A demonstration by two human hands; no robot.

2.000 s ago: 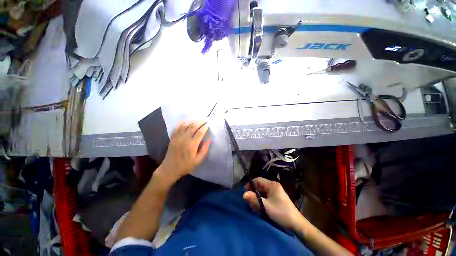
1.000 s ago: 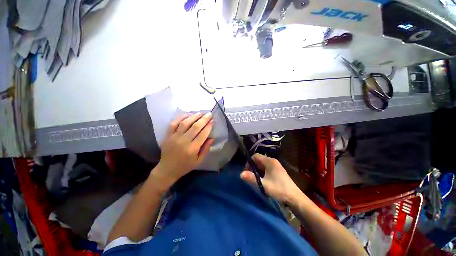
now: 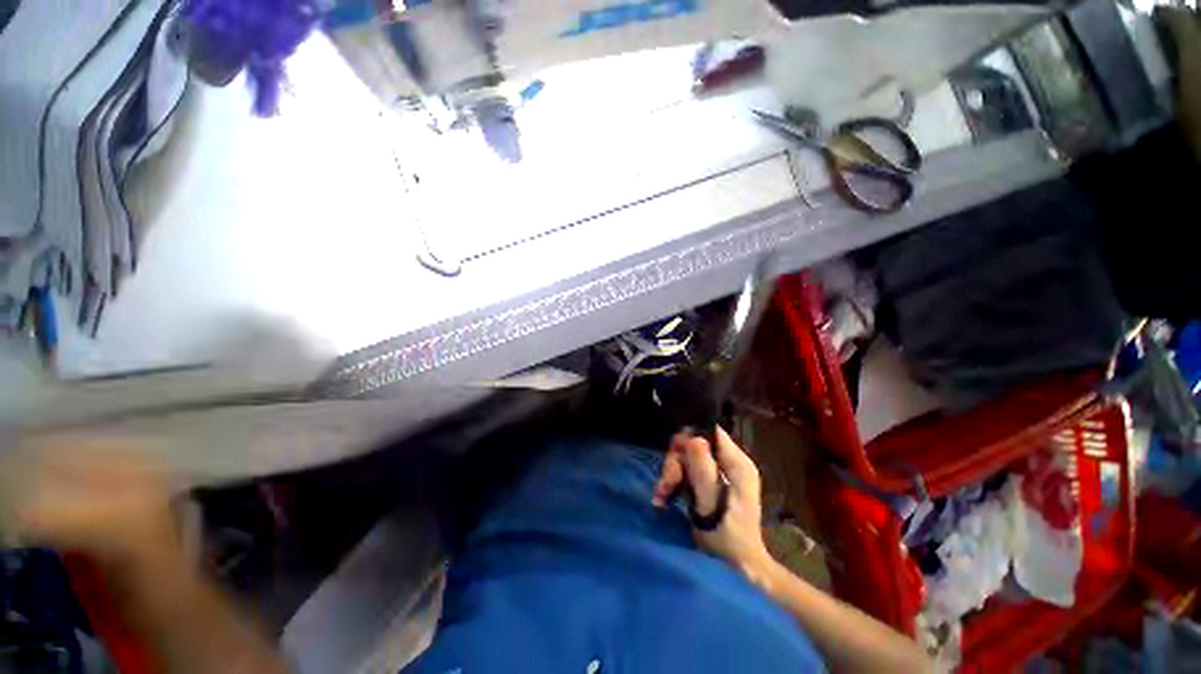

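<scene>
My right hand [image 3: 715,494] is shut on the handles of the fabric shears [image 3: 738,329], over my lap. The blades point up past the table's front edge and are blurred. My left hand [image 3: 92,500] is strongly blurred at the lower left, by the table's front edge. A blurred pale and dark fabric piece [image 3: 270,358] lies or moves right of it along the edge; whether my fingers hold it cannot be told. The stack of layered grey and white panels [image 3: 112,158] is at the upper left.
The sewing machine [image 3: 580,40] stands at the back, with a purple tassel [image 3: 257,40] at its left. Second scissors [image 3: 856,161] and a dark red handled tool [image 3: 731,66] lie at right. Red baskets [image 3: 856,527] with cloth stand below. A dark sleeve [image 3: 1139,217] shows at far right.
My left hand has moved away from the shears, far to the left, off the panel's earlier place. The shears now point up and right, clear of the fabric. The view has turned.
</scene>
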